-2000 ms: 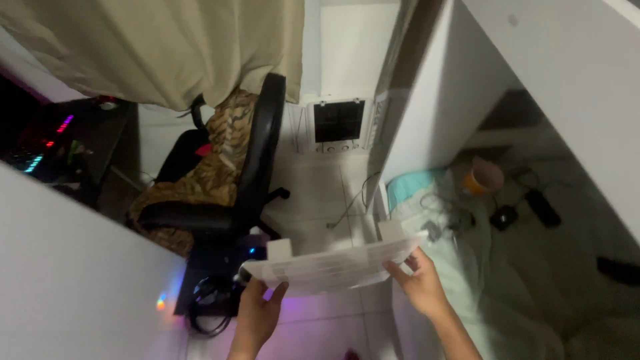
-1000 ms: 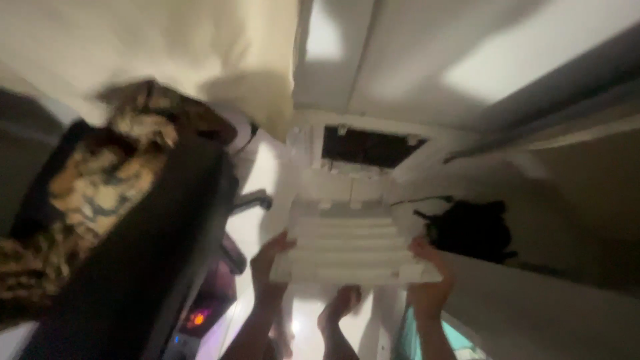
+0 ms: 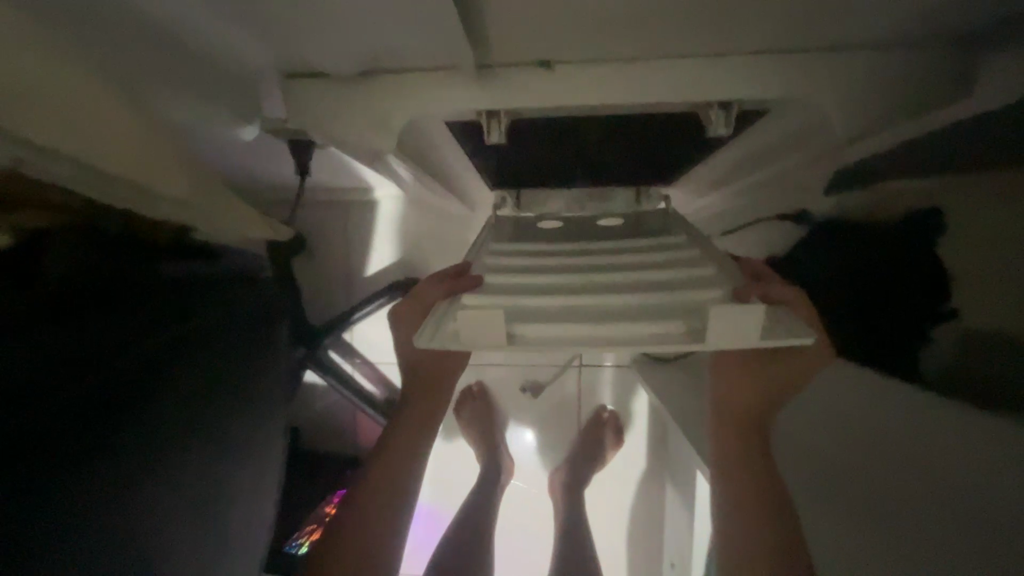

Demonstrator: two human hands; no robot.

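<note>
A white slatted plastic panel (image 3: 592, 280) is held between my two hands, its far edge close below a dark rectangular opening (image 3: 600, 152) in a white housing. My left hand (image 3: 432, 312) grips the panel's left edge, and my right hand (image 3: 776, 320) grips its right edge; some of the right fingers are hidden. Two square tabs stand on the panel's near edge, and two oval holes show near its far edge. Clips (image 3: 494, 126) hang at the opening's upper edge. Whether the panel's far edge touches the housing, I cannot tell.
The black chair base (image 3: 360, 312) stands at the left on the tiled floor (image 3: 536, 512), near my bare feet. A black cloth or bag (image 3: 872, 288) lies at the right. A plug on a cord (image 3: 532, 390) rests on the floor, and another plug (image 3: 301, 156) hangs upper left.
The panel, in both hands throughout, has come up to the opening, which was well beyond it two seconds ago. The view has moved much closer to the housing.
</note>
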